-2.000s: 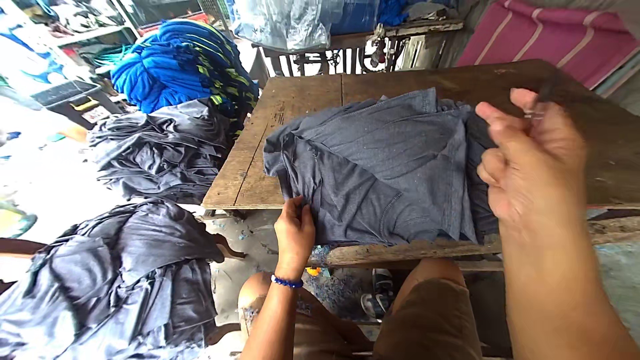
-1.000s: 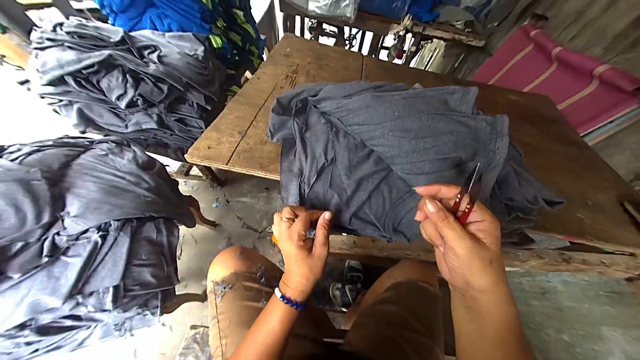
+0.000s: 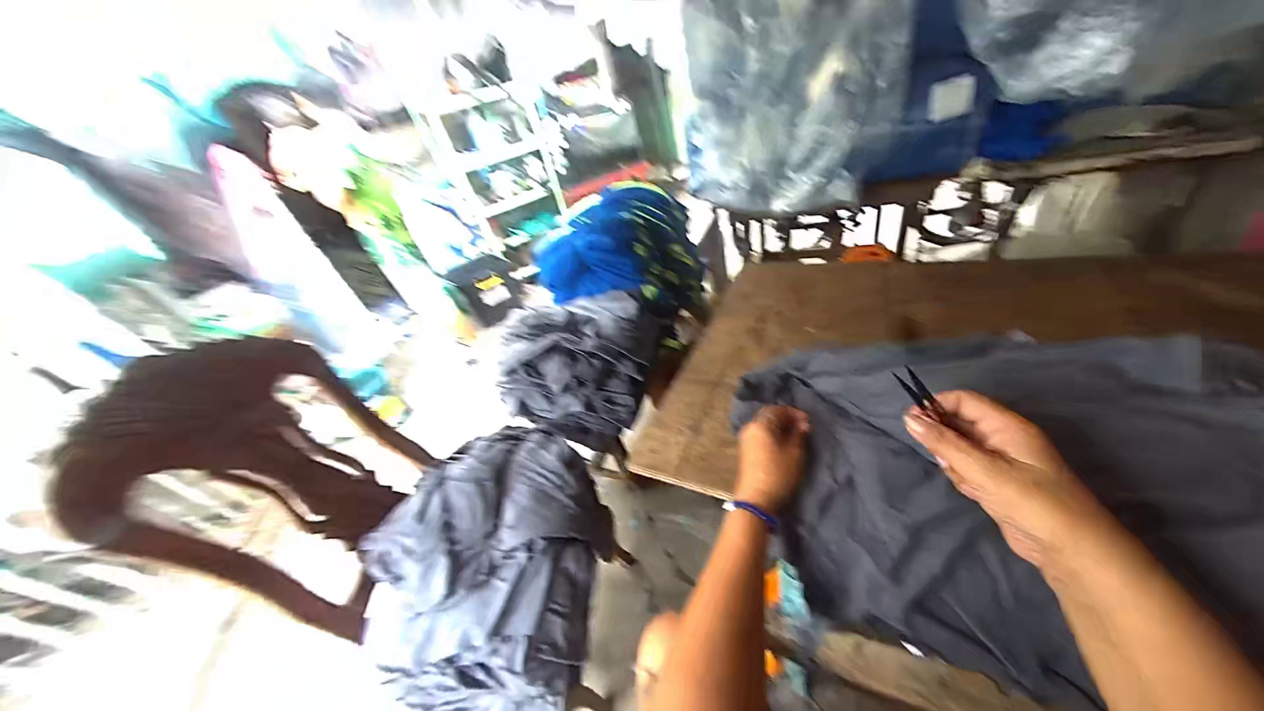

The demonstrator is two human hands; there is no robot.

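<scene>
A dark grey fabric garment (image 3: 889, 513) lies spread over a wooden table (image 3: 790, 306) and hangs past its near edge. My left hand (image 3: 773, 456), with a blue bracelet at the wrist, grips the garment's left edge. Above the middle of the cloth, my right hand (image 3: 987, 459) holds small thread snips (image 3: 920, 390), their two dark blades pointing up and left and slightly apart.
Grey cloth piles (image 3: 504, 553) stand left of the table, with a blue and yellow-patterned pile (image 3: 617, 242) behind. Another person (image 3: 217, 444) bends beside the near pile. Farther back are a shelf rack (image 3: 494, 153), a black box (image 3: 484, 286) and plastic-wrapped bundles (image 3: 790, 99).
The view has swung left, bringing the bending person into sight. My left hand, fingers loosely apart a second ago, now grips the cloth's left edge. The snips remain in my right hand.
</scene>
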